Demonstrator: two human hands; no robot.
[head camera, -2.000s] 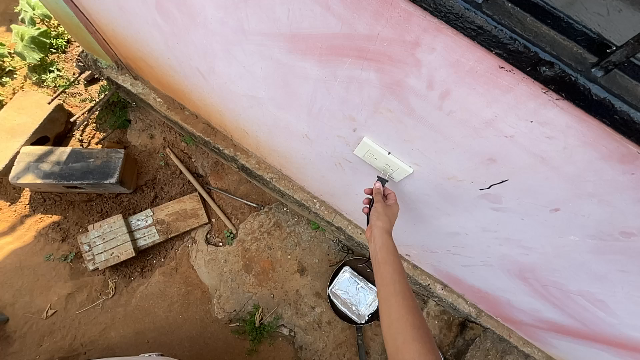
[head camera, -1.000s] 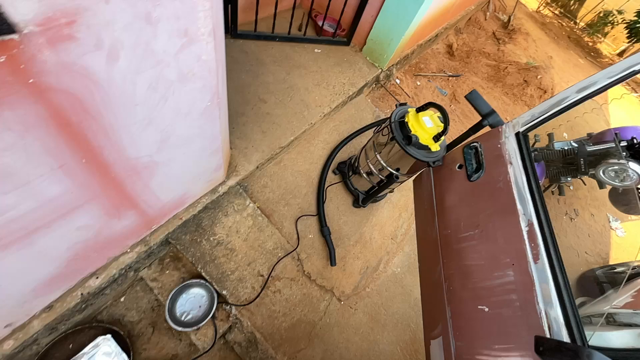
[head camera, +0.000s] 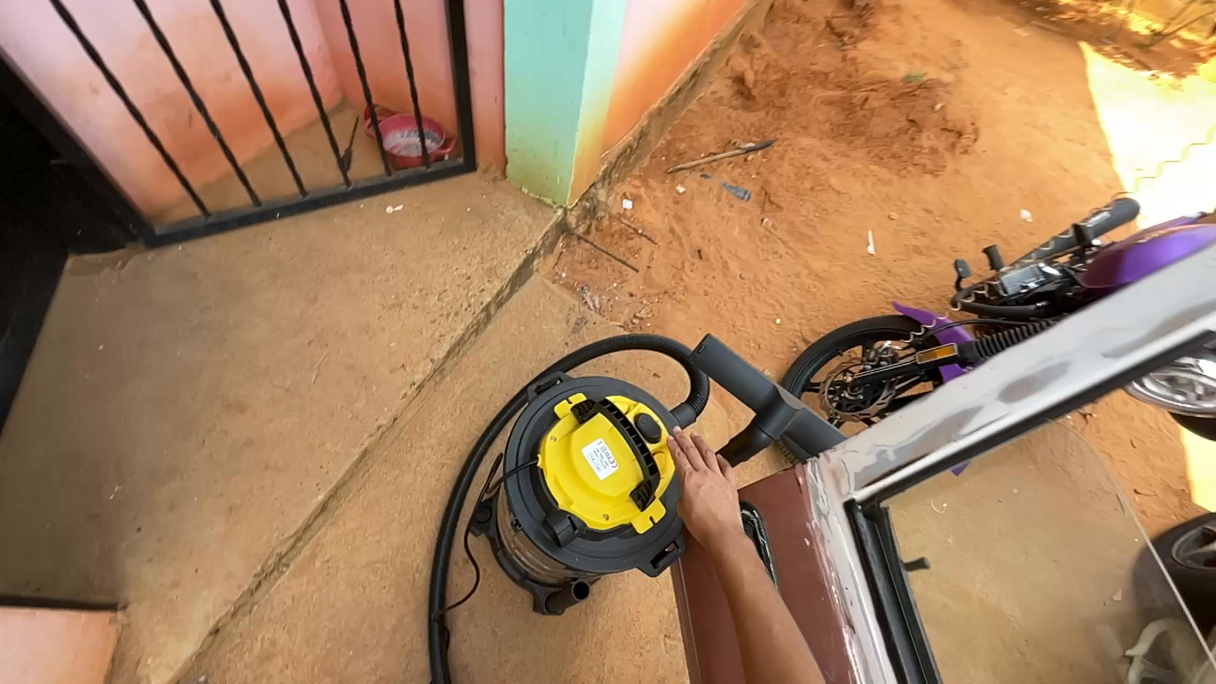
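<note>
A wet-dry vacuum cleaner with a yellow and black lid and a shiny metal drum stands on the concrete ledge. My right hand comes from the lower right, fingers extended over the right edge of the lid, near the round black knob; I see nothing held in it, though its palm side is hidden. A black corrugated hose loops around the left side of the machine. Just beyond my fingers is a dark floor nozzle with its tube. My left hand is out of view.
A maroon vehicle door with a pale, patchy window frame is close on the right. Behind it stands a purple motorcycle. A black barred gate and a red basin are at the upper left. The ledge has a raised step edge.
The view has swung from the pink wall to the vacuum cleaner, which is now closer than one second ago. My right hand held a black-handled tool at the wall two seconds ago; now it is at the lid.
</note>
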